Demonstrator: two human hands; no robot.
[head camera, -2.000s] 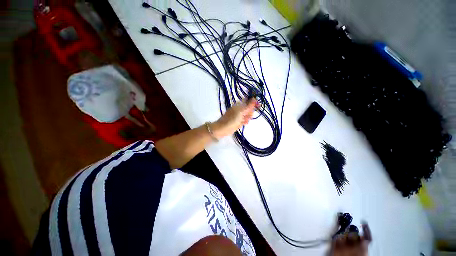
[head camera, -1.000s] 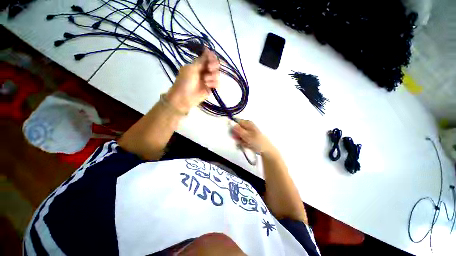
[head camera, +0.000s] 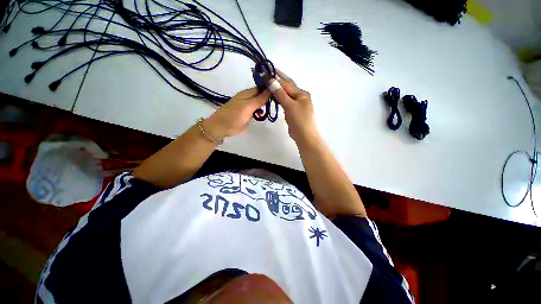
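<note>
My left hand (head camera: 238, 111) and my right hand (head camera: 295, 105) meet near the table's front edge. Both hold a black cable (head camera: 261, 75) folded into small loops, with loop ends showing above and below the fingers. A pale covering is on a fingertip of my right hand. Loose black cables (head camera: 172, 70) spread from beside my hands to the far left, their plug ends fanned out. Twist ties (head camera: 350, 43) lie in a small pile beyond my hands. Finished tied bundles (head camera: 417, 117) lie at the right of the hands.
A black phone (head camera: 288, 12) lies at the table's far side. A large black heap (head camera: 442, 8) is at the top edge. A thin cable in an open ring (head camera: 516, 178) lies at far right. A white bag-like thing (head camera: 65, 172) is left, below the table (head camera: 196, 127).
Both hands have come together and the cable between them is now folded into short loops. The view has shifted, so the table's things appear higher up. The bundles still lie on the table.
</note>
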